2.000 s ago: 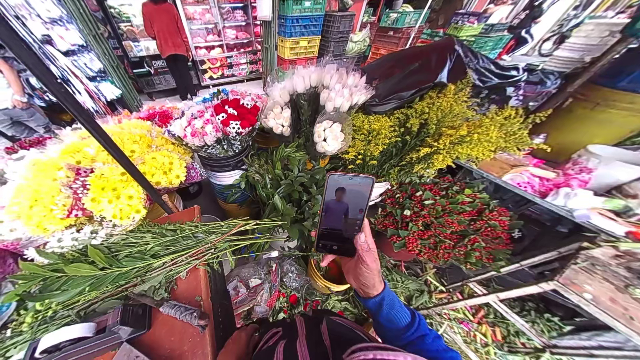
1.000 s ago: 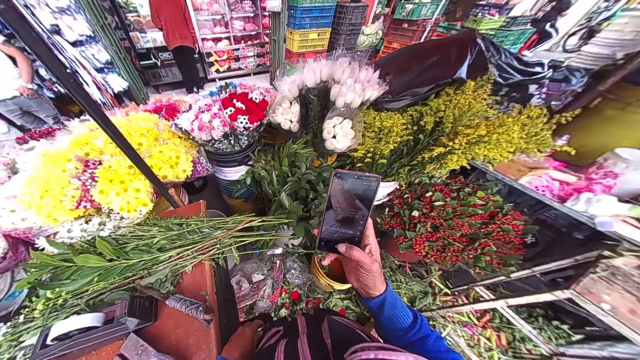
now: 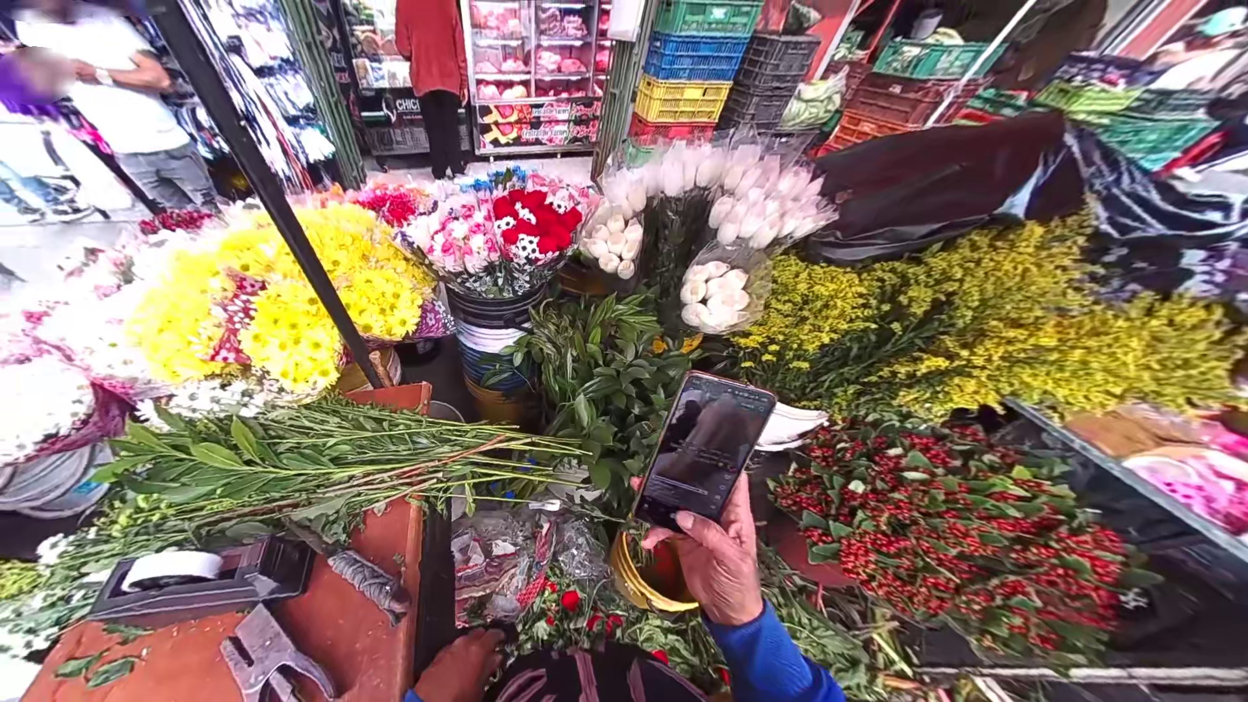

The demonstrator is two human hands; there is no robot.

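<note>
My right hand (image 3: 720, 565), in a blue sleeve, holds a smartphone (image 3: 704, 450) upright with its lit screen toward me and the thumb over the lower screen. My left hand (image 3: 462, 665) rests low at the right edge of the reddish-brown table (image 3: 366, 595); its fingers are partly hidden, and whether it grips anything does not show. Behind the phone stand leafy green stems (image 3: 609, 390). Below it is a yellow bucket (image 3: 639, 583). Cut leafy stems (image 3: 322, 450) lie across the table, near a tape dispenser (image 3: 210, 577), a wrapped-handle tool (image 3: 369, 583) and a grey metal tool (image 3: 275, 655).
Yellow daisies (image 3: 292, 292), wrapped bouquets in a bucket (image 3: 502, 336), white roses (image 3: 717, 294), yellow filler flowers (image 3: 936, 322) and red berry stems (image 3: 965, 526) surround me. A black pole (image 3: 268, 185) slants at left. Stacked crates (image 3: 682, 97) and people (image 3: 434, 58) are beyond.
The picture on the phone screen has changed from a standing figure to a darker view with text. My right thumb now lies over the screen's lower part. The right hand still holds the phone.
</note>
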